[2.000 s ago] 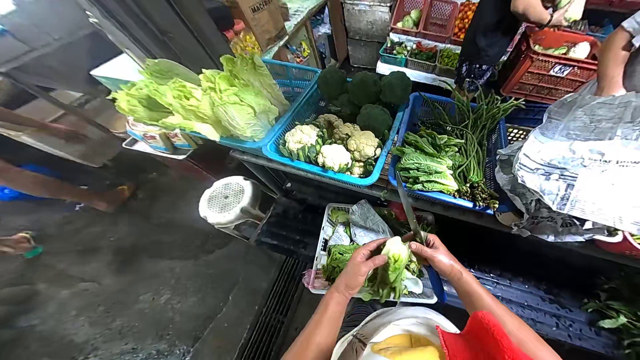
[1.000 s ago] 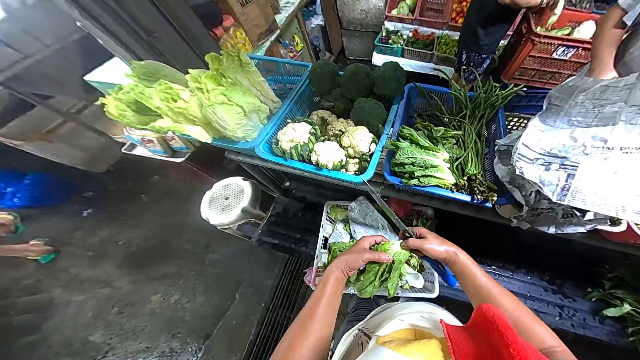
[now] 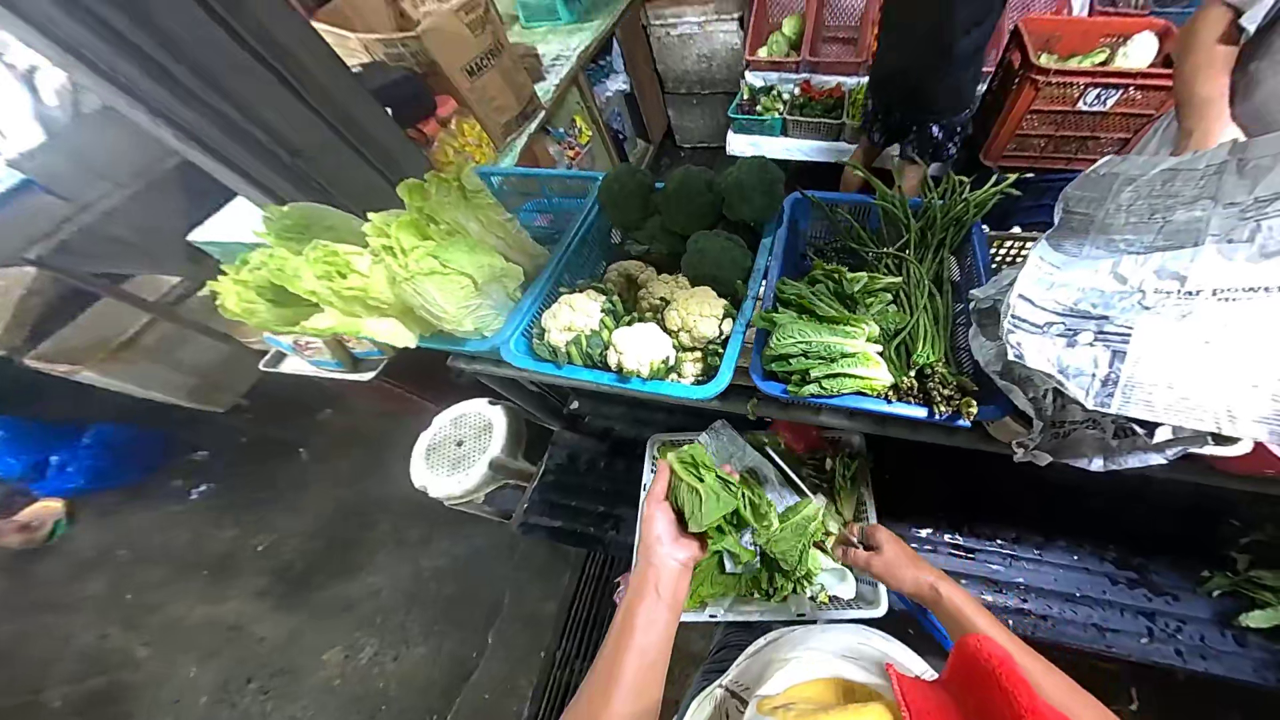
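Observation:
My left hand (image 3: 672,525) holds a bunch of leafy greens (image 3: 703,490) above the left side of a white plastic basket (image 3: 655,450). At the basket's right side my right hand (image 3: 885,558) has its fingers curled; a knife blade (image 3: 790,470) slants up and left from near it, but the handle is hidden. More loose leaves (image 3: 790,535) and a pale stalk (image 3: 835,578) lie in the basket between my hands. Below it stands a white bucket (image 3: 730,665) with something yellow (image 3: 830,698) inside.
On the stall ahead are blue baskets of lettuce (image 3: 460,270), cauliflower (image 3: 641,350) and broccoli (image 3: 717,262), and long beans (image 3: 925,260) with greens. A white stool (image 3: 468,450) stands left. A person's arm (image 3: 1203,80) is beside newspaper (image 3: 1150,290) at right.
My hands, close together on the greens one second ago, have moved apart. The left hand now has a bunch of leaves at the basket's left; the right hand is lower at its right edge.

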